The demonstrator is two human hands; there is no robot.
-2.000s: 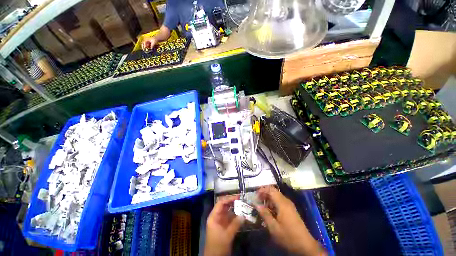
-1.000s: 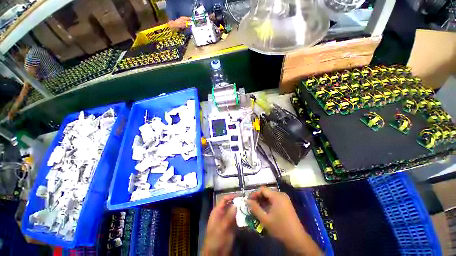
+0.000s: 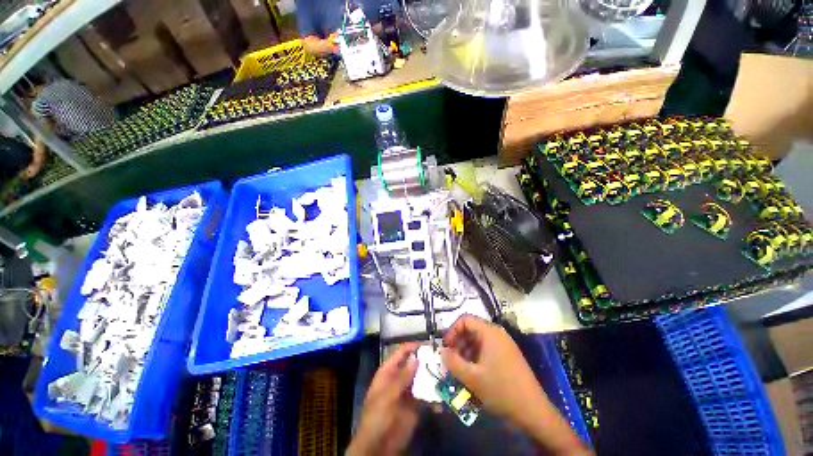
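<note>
My left hand [image 3: 392,389] holds a white plastic housing [image 3: 425,374] in front of the soldering machine [image 3: 412,236]. My right hand [image 3: 486,361] is at the housing's upper right, fingers pinched near the tip of the iron [image 3: 431,312]. What the right fingers grip is too small to tell, possibly a thin wire. A green circuit board [image 3: 460,401] with a yellow part hangs below the right hand, at the housing's lower right.
Two blue bins [image 3: 203,343] [image 3: 67,426] of white housings are at left. A black fan [image 3: 510,239] stands right of the machine. Black foam [image 3: 624,254] carries rows of boards at right. A blue crate [image 3: 718,383] is low right. A clear hood [image 3: 508,44] hangs above. A person's arm [image 3: 318,44] shows opposite.
The circuit board has come into fuller view below my right hand. The housing has tilted and moved slightly left. My right hand has risen a little. People opposite have shifted.
</note>
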